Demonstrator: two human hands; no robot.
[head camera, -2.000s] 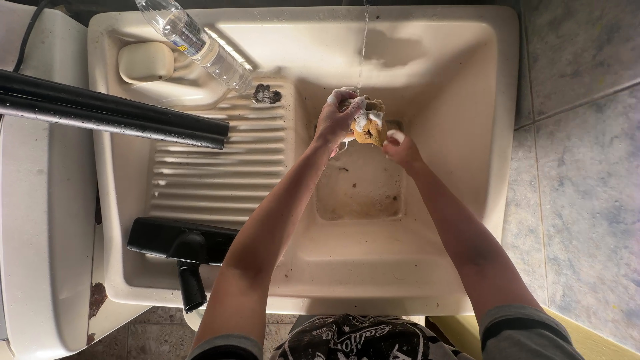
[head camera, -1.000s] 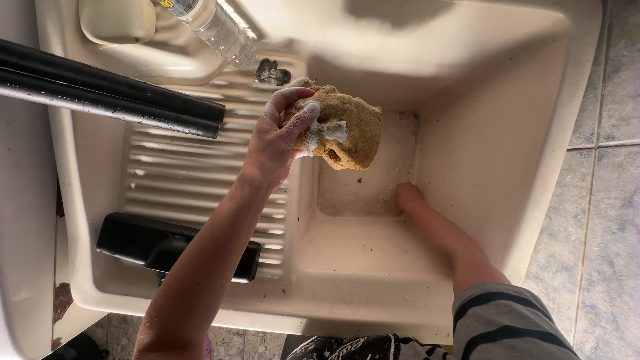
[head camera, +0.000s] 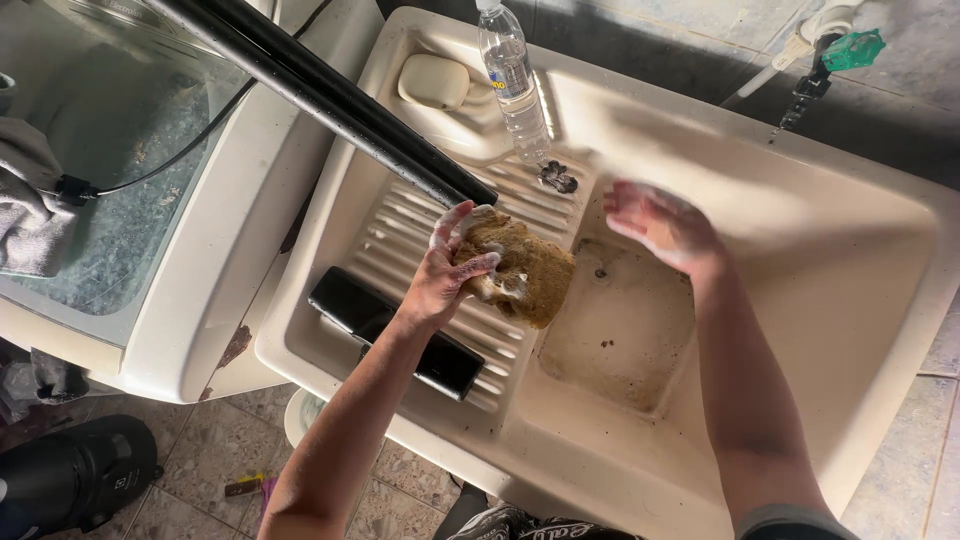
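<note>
My left hand (head camera: 450, 274), with suds on its fingers, grips a soapy yellow-brown sponge (head camera: 536, 277) above the ribbed washboard (head camera: 390, 217) of a beige laundry sink. The sponge looks worn and has white foam on its near side. To its right, my right hand (head camera: 664, 225) is raised over the basin (head camera: 622, 337), foamy and slightly blurred, with its fingers extended and nothing in it. Specks of dirt lie on the basin floor.
A bar of soap (head camera: 433, 81), a clear plastic bottle (head camera: 516, 90) and a dark scrap (head camera: 559, 177) lie at the sink's back left. Black tubes (head camera: 360, 120) reach over the washboard, where a black floor nozzle (head camera: 390, 330) rests. A green-handled tap (head camera: 853, 51) drips at the back right. A washing machine (head camera: 187, 300) stands left.
My right hand has risen from the basin floor and moved back, its fingers now spread out. The sponge stays in my left hand. The view has turned and widened, showing the tap and washing machine.
</note>
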